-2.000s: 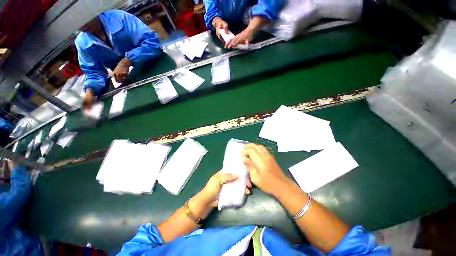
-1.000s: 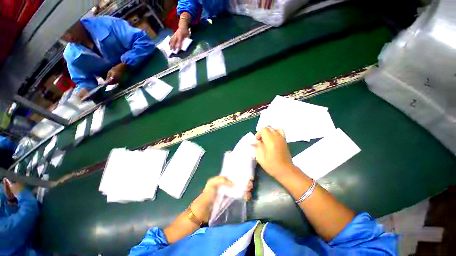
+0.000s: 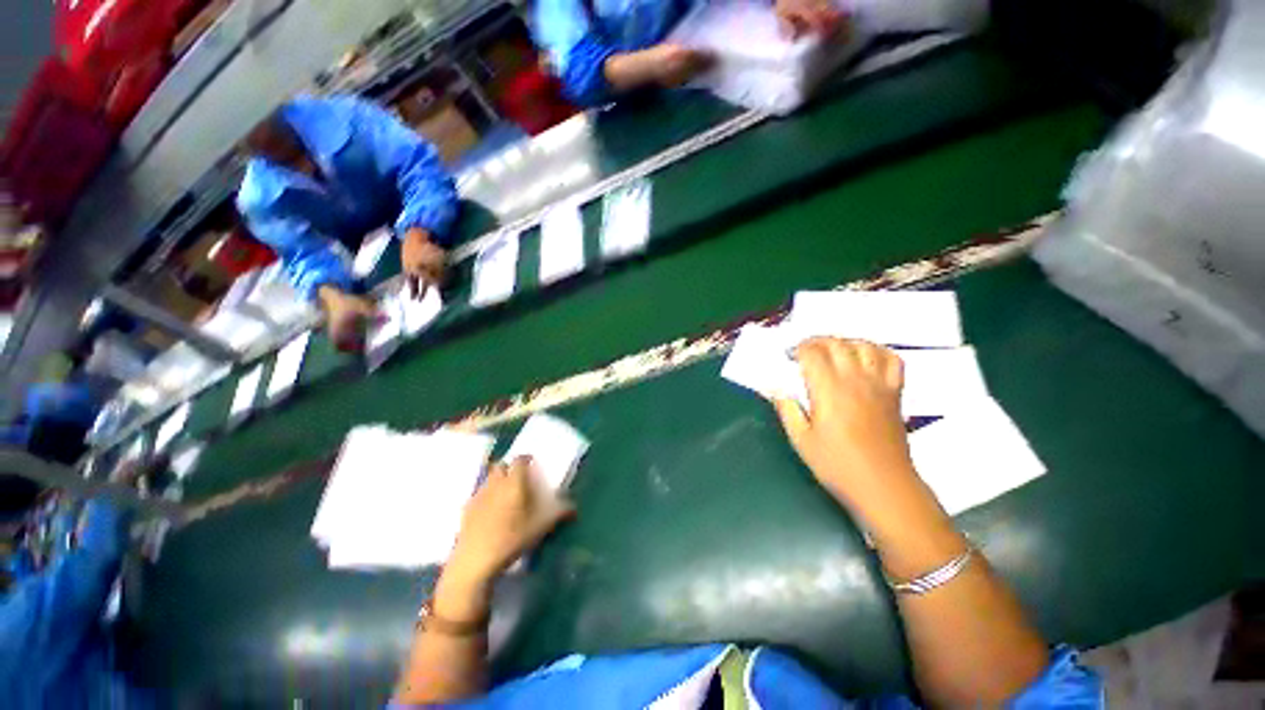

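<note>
My left hand (image 3: 509, 516) lies over a small pile of white sleeves (image 3: 548, 447), fingers bent; it hides the pile's lower part, and whether it grips one is unclear. A neat whitish stack (image 3: 402, 497) lies just left of it. My right hand (image 3: 853, 402) is on the loose white cards (image 3: 964, 451), fingertips down on the upper left ones; I cannot tell if a card is pinched. The cards are fanned and overlap, some partly hidden by the hand.
A worn metal strip (image 3: 652, 364) divides the bench from the green belt (image 3: 777, 236). White pieces (image 3: 561, 241) lie along the belt's far side. Two people in blue work opposite; a blue sleeve (image 3: 70, 596) shows at left. A large cloudy plastic pack (image 3: 1158, 222) stands at far right.
My hands have parted: the left moved left to the small pile, the right moved right onto the cards. The sleeve and card held between them are no longer there. The fanned cards have shifted.
</note>
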